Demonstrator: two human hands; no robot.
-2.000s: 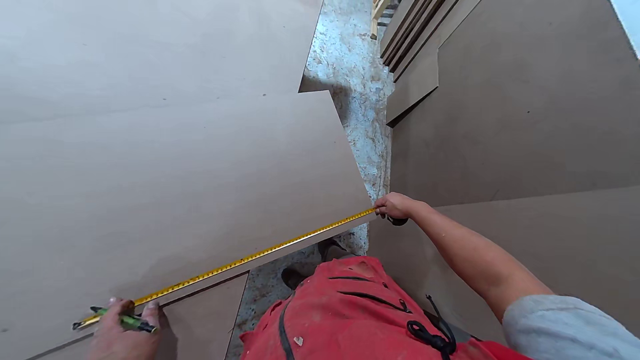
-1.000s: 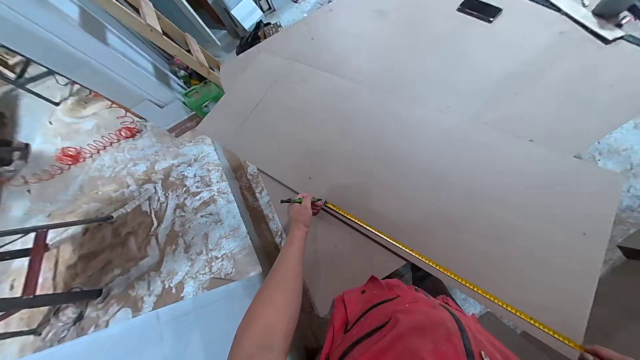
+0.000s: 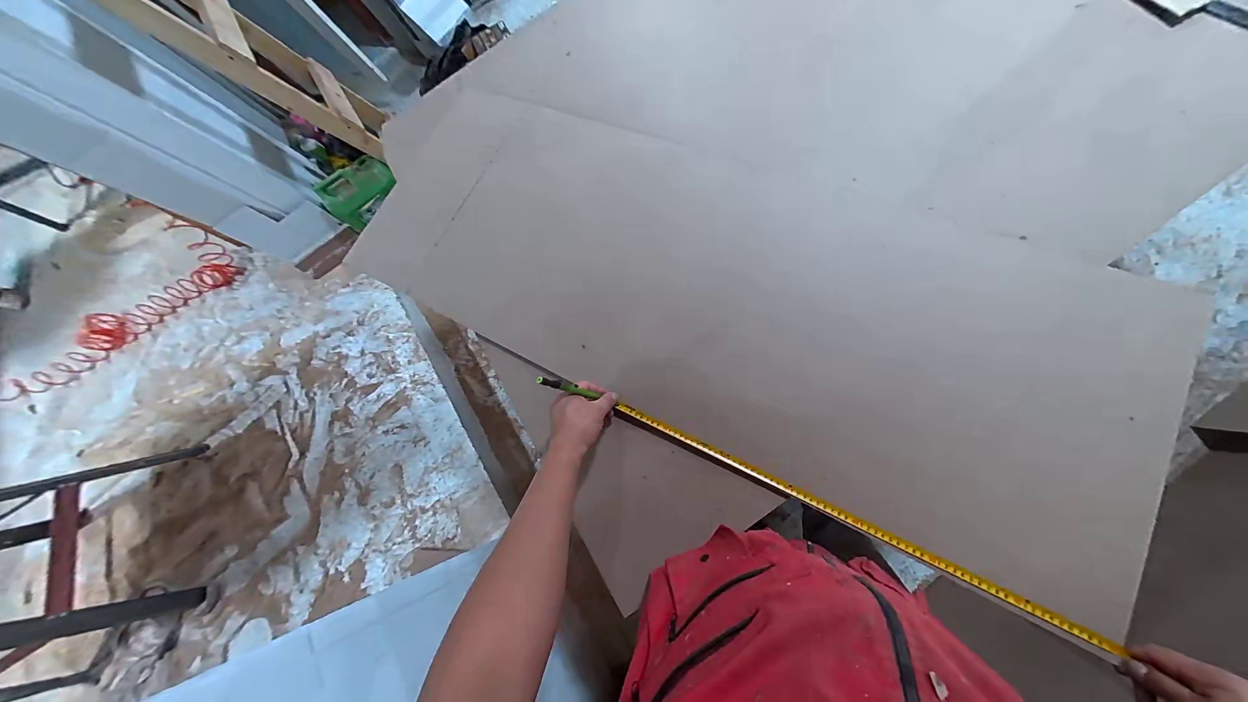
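A yellow tape measure blade (image 3: 858, 522) is stretched along the near edge of a large brown sheet panel (image 3: 829, 322). My left hand (image 3: 582, 414) is closed at the blade's left end, holding a green and black marking pencil or pen (image 3: 570, 388) that points left. At the lower right, my right hand (image 3: 1180, 673) pinches the other end of the blade by the panel's corner; part of this hand is cut off by the frame, and the tape case is not visible.
More brown panels (image 3: 663, 497) lie beneath and beyond. A red coiled air hose (image 3: 161, 307) rests on the stained floor at left, near a metal frame (image 3: 63, 546). A green plastic container (image 3: 356, 190) and a wooden frame (image 3: 263, 73) stand at the upper left.
The view has swung left since two seconds ago. My left hand, with fingers spread near the tape end then, is now closed there. The tape still runs along the panel edge.
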